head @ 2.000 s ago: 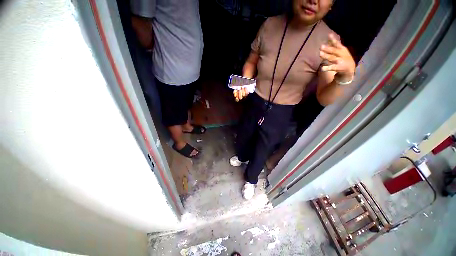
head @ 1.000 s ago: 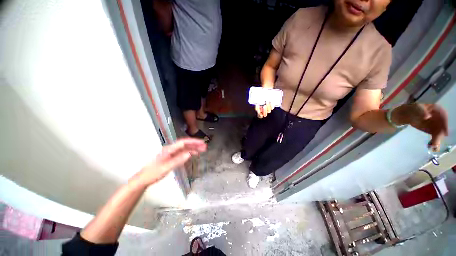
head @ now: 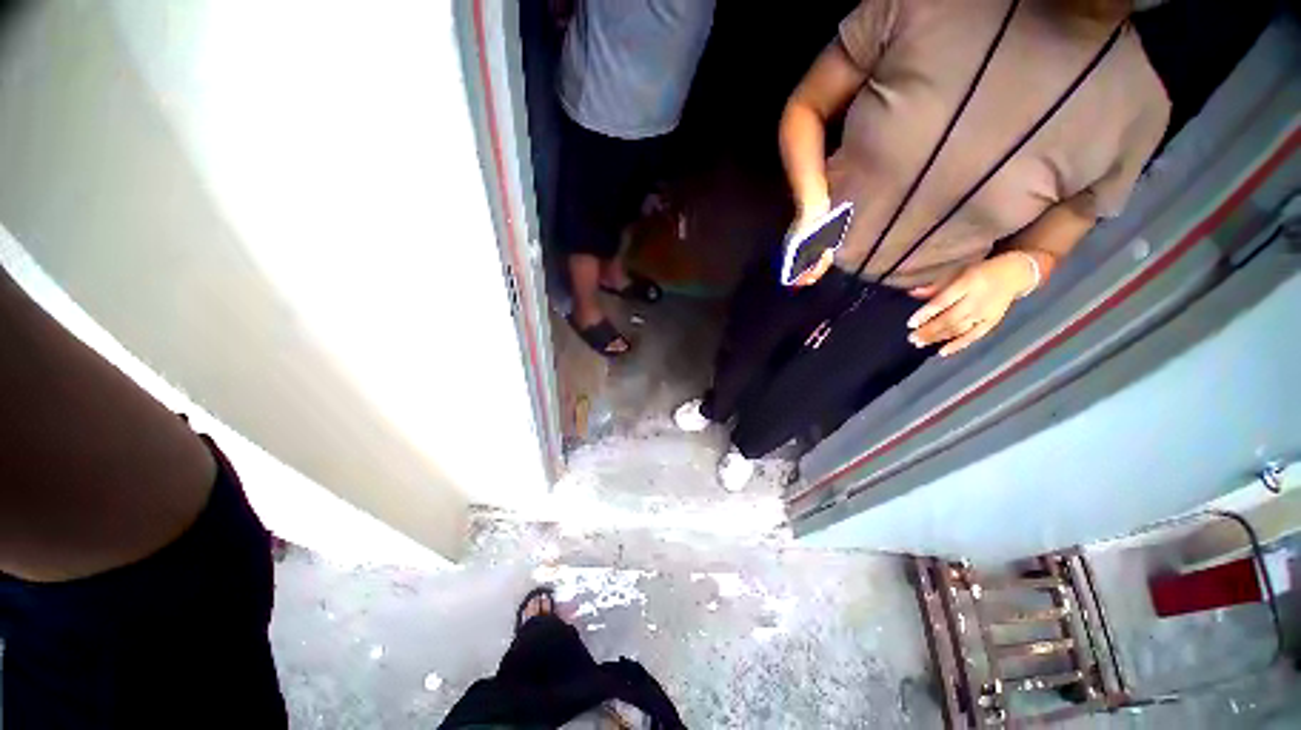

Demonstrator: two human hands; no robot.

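Neither of my hands is in view. A bare upper arm and dark sleeve of mine fill the left edge, and the hand is cut off by the picture's edge. In front of me a person in a beige top (head: 985, 136) stands in the doorway. This person holds a smartphone (head: 818, 244) with a dark screen and pale edge, tilted. Their other hand is low, in front of the waist. A black lanyard (head: 935, 228) hangs from their neck, with a small tag at its end.
A person in a grey shirt (head: 628, 64) stands inside on the left, head out of view. Grey door frames (head: 517, 235) with a red stripe flank the opening. A slatted trolley (head: 1027, 642) stands at the lower right by the wall, a red block (head: 1206, 588) beyond it.
The forearm and hand seen at left one second ago have gone out of view; an upper arm shows now. The beige-top person's raised hand has dropped to the waist, and the phone is tilted.
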